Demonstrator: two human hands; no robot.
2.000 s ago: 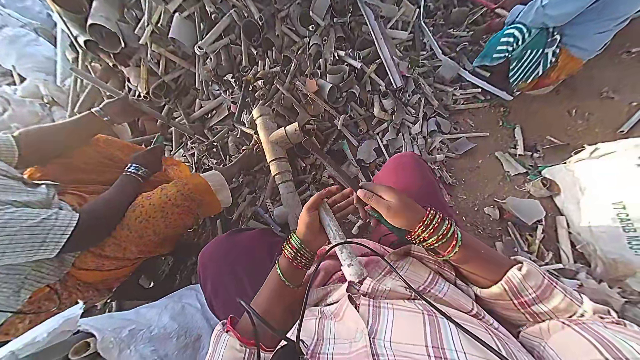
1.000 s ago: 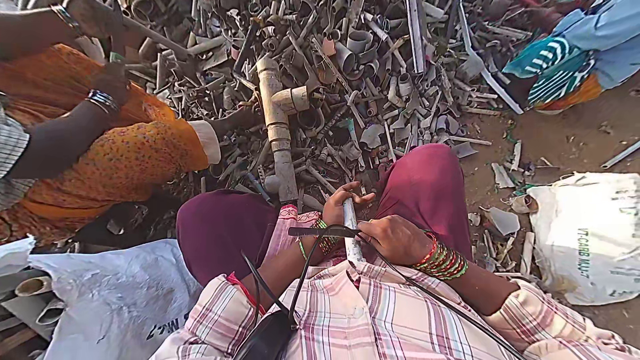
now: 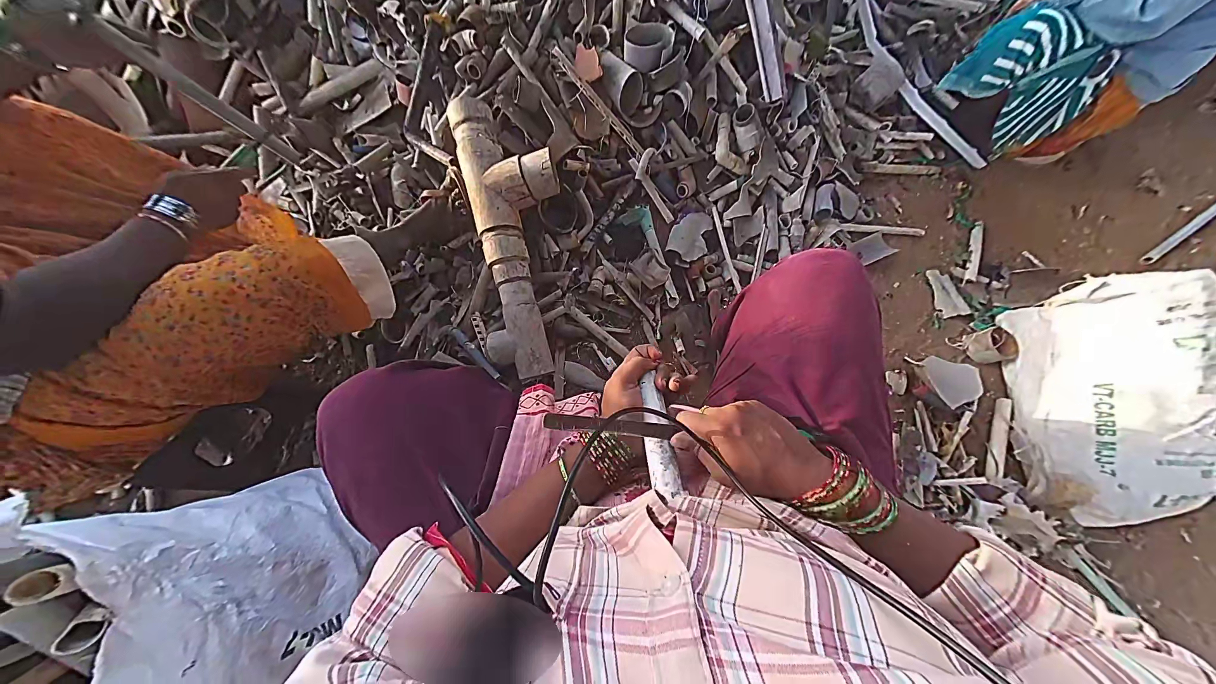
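Observation:
My left hand (image 3: 627, 385) is closed around the upper part of a whitish plastic pipe (image 3: 662, 461), which points up from my lap. A flat dark blade (image 3: 608, 426) lies across this pipe, and my right hand (image 3: 755, 446) grips its right end; the handle is hidden in the fist. A black cable (image 3: 760, 503) loops over both forearms and past the blade. Beyond my hands, a yellowed pipe with a tee branch (image 3: 496, 214) lies on the scrap, its near end close to my left knee.
A heap of scrap pipe pieces (image 3: 655, 190) spreads ahead. To the left sits a person in orange cloth (image 3: 209, 342), holding a long tool. Another person's patterned cloth (image 3: 1035, 71) shows at upper right. White sacks lie at right (image 3: 1121, 389) and lower left (image 3: 228, 570).
The blade in my right hand was angled away over the scrap two seconds ago; now it lies across the whitish pipe. The person at left has lowered a hand.

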